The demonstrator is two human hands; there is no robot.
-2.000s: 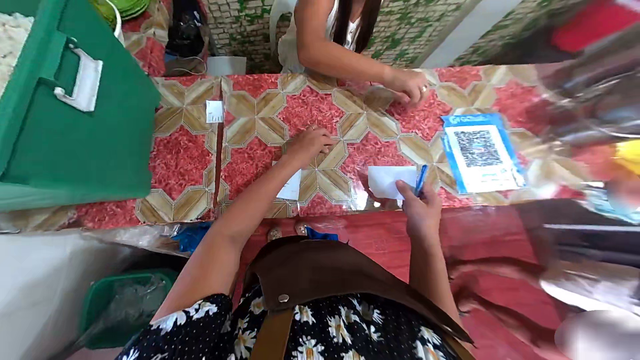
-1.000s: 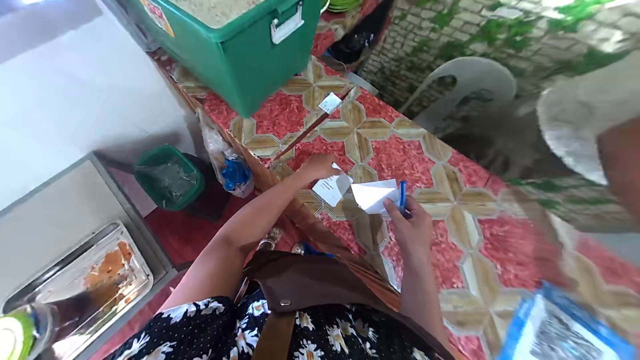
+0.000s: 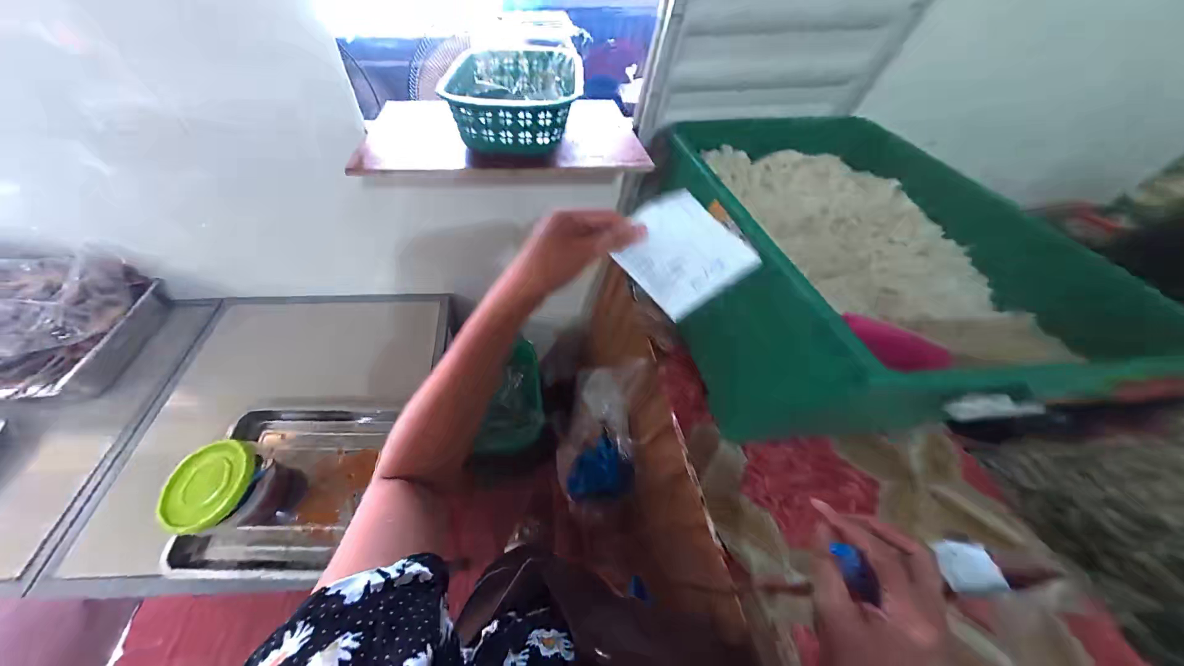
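My left hand (image 3: 587,242) pinches a sheet of white paper (image 3: 686,254) by its edge, with handwriting on it, in front of a green plastic bin (image 3: 768,361) of cooked white rice (image 3: 846,231). My right hand (image 3: 879,587) is at the lower right over the patterned tabletop (image 3: 805,481); a blue thing, seemingly a pen (image 3: 856,569), is held in it, blurred. Just right of that hand lies a small white paper (image 3: 968,566) on the table.
A green basket (image 3: 511,125) stands on a window ledge. At left, a metal tray (image 3: 277,555) with sauce and a container with a lime-green lid (image 3: 207,487) sit on a counter. A plastic bag (image 3: 599,462) hangs at the table's edge, beside a green bin (image 3: 513,398). A pink scoop (image 3: 895,344) rests in the rice.
The view has swung far left. My left hand, earlier down on the table, is now raised with the written paper. The white pad or paper earlier in my right hand is no longer seen there.
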